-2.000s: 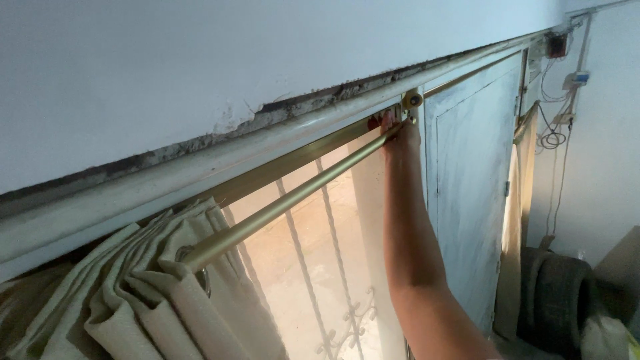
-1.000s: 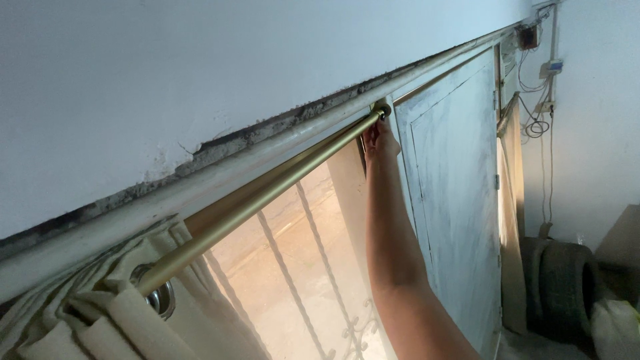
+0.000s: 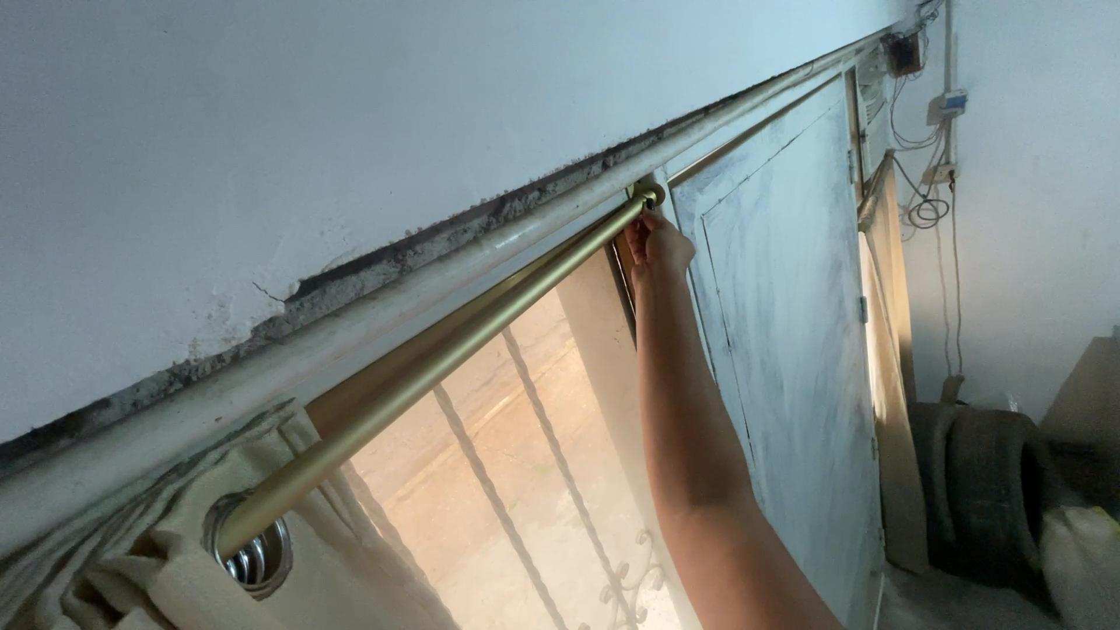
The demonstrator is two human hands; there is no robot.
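Observation:
A gold metal curtain rod (image 3: 420,376) runs along the top of the window, its far end at a round gold wall bracket (image 3: 647,194). Just below that bracket is my right hand (image 3: 658,243), raised with its fingers curled up against the bracket and rod end; whether they grip anything is hidden. A beige curtain (image 3: 324,542) with metal-ringed eyelets (image 3: 254,556) is bunched on the near end of the rod. My left hand is out of view.
A white pipe (image 3: 385,306) runs along the wall above the rod. Right of the window stands a pale painted door (image 3: 787,289). Beyond it are another curtain (image 3: 891,420), dark tyres (image 3: 980,481) and hanging cables (image 3: 929,210). Twisted window bars (image 3: 490,481) show behind the rod.
The rod's far end has risen from just below the bracket to meet it. My right hand has shifted to under the bracket. The view has moved somewhat.

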